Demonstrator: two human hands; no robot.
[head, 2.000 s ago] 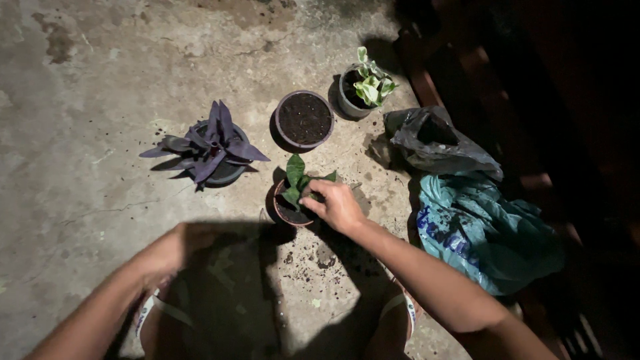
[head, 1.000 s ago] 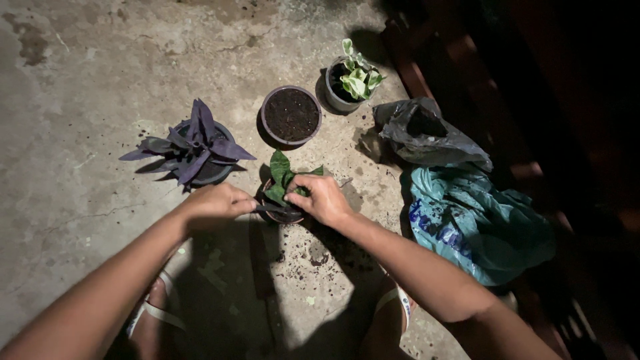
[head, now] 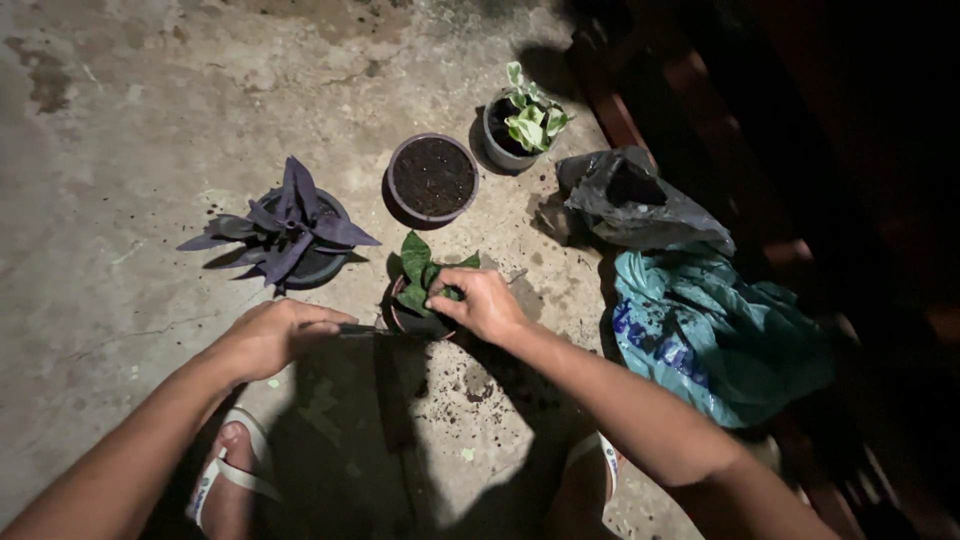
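A small reddish-rimmed pot (head: pixel 424 325) holding a green leafy plant (head: pixel 415 259) stands on the concrete in front of me. My right hand (head: pixel 476 300) is over its right side, with thumb and fingertips closed on the plant's leaves or stem. To the left of the pot, my left hand (head: pixel 289 334) grips a dark, thin, flat tool (head: pixel 364 330) that points right toward the pot's rim; the tool's far end is in shadow, so its exact kind cannot be told.
Beyond stand a round pot of dark soil (head: pixel 435 178), a purple-leaved potted plant (head: pixel 289 232) and a variegated potted plant (head: pixel 527 127). A black plastic bag (head: pixel 645 199) and a teal plastic bag (head: pixel 712 337) lie at right, beside dark reddish slats (head: pixel 619 124). Soil crumbs (head: pixel 469 390) dot the floor.
Two seconds ago my left hand was lower and in shadow; it came up to the pot's left rim with the dark tool, then drew back slightly left. My right hand has stayed at the plant.
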